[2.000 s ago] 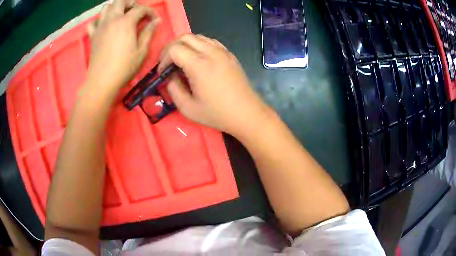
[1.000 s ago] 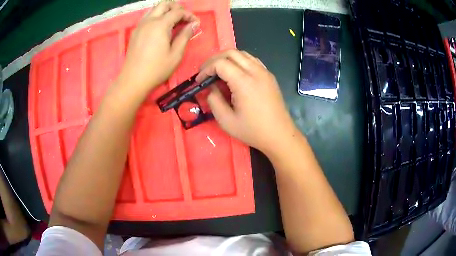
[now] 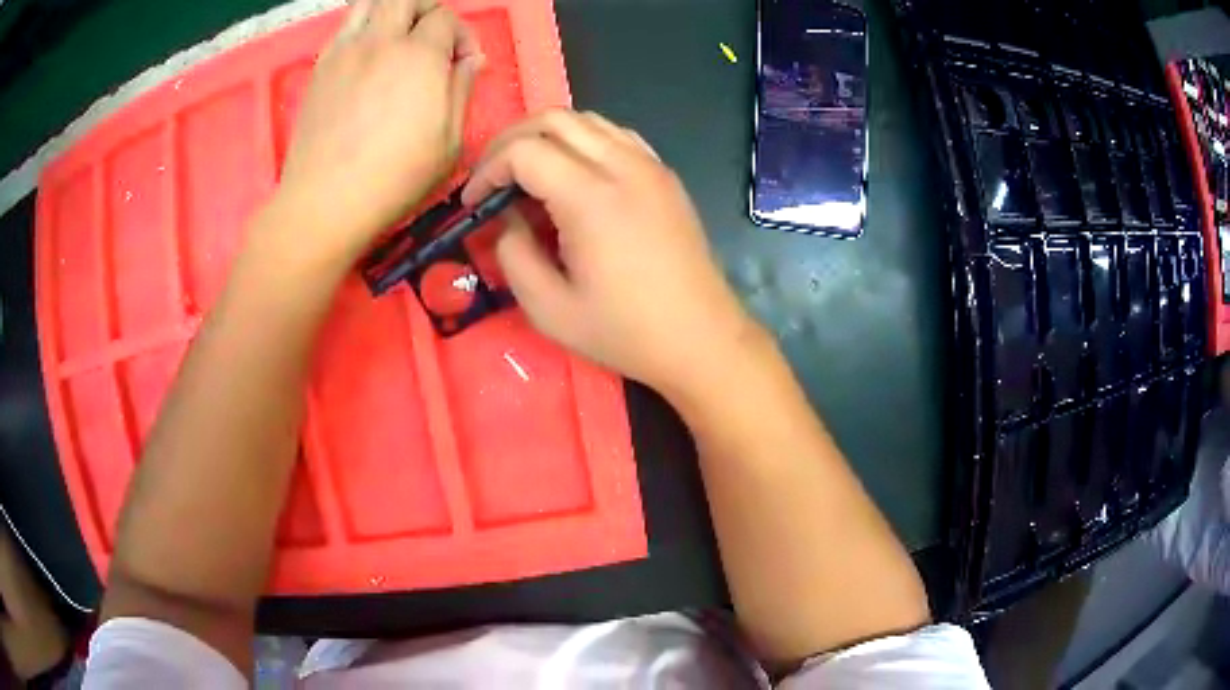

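My right hand [image 3: 580,243] grips a thin black plastic frame [image 3: 438,245], tilted on edge above the red foam tray [image 3: 519,438]. A second black frame piece [image 3: 465,324] with an open window shows just below it, partly behind my right fingers; red foam and a white glint show through it. My left hand [image 3: 385,115] is over the tray's upper part, left of and beyond the right hand, with fingers curled. Whether its fingertips hold something is too small and blurred to tell. My forearms cover some pockets.
A smartphone [image 3: 811,121] lies on the dark green mat, with a small yellow scrap [image 3: 728,53] left of it. A glossy black blister tray [image 3: 1066,324] stands at the right. A white sliver [image 3: 517,367] lies on the foam. Another red tray [image 3: 1201,175] shows at the far right edge.
The whole view has shifted with the head. The hands keep nearly the same place over the tray, and the right hand still holds the black frame.
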